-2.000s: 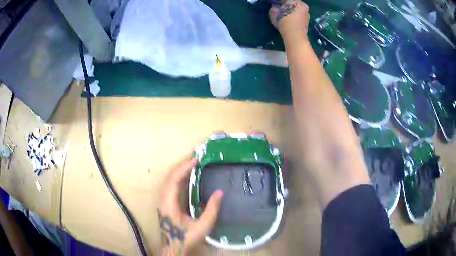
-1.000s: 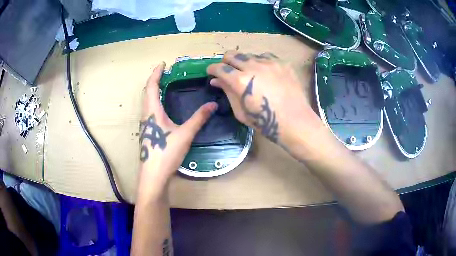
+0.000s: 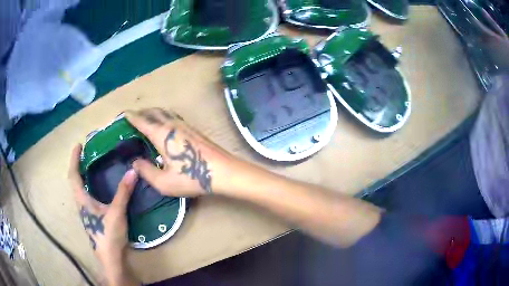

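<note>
A glossy green housing (image 3: 162, 218) with a white rim and a dark inset lies on the tan board at the lower left, its raised green end away from me. Two pale round dots show at its near end. My left hand (image 3: 106, 218) grips its left edge, thumb over the inset. My right hand (image 3: 178, 159) holds its right upper edge, with the thumb over the inset near my left thumb. I cannot tell whether a small part is under my thumbs.
Another green housing (image 3: 296, 151) lies right of my hands, with a smaller one (image 3: 368, 84) beside it and more behind. A glue bottle (image 3: 83, 92) lies by white sheeting (image 3: 44, 67) at upper left. A black cable (image 3: 39, 223) crosses the left. Small white-and-dark pieces sit at far left.
My right hand has come back from the far side of the bench onto the housing, and its thumb now meets my left thumb. The view has swung right, so the housing appears further left.
</note>
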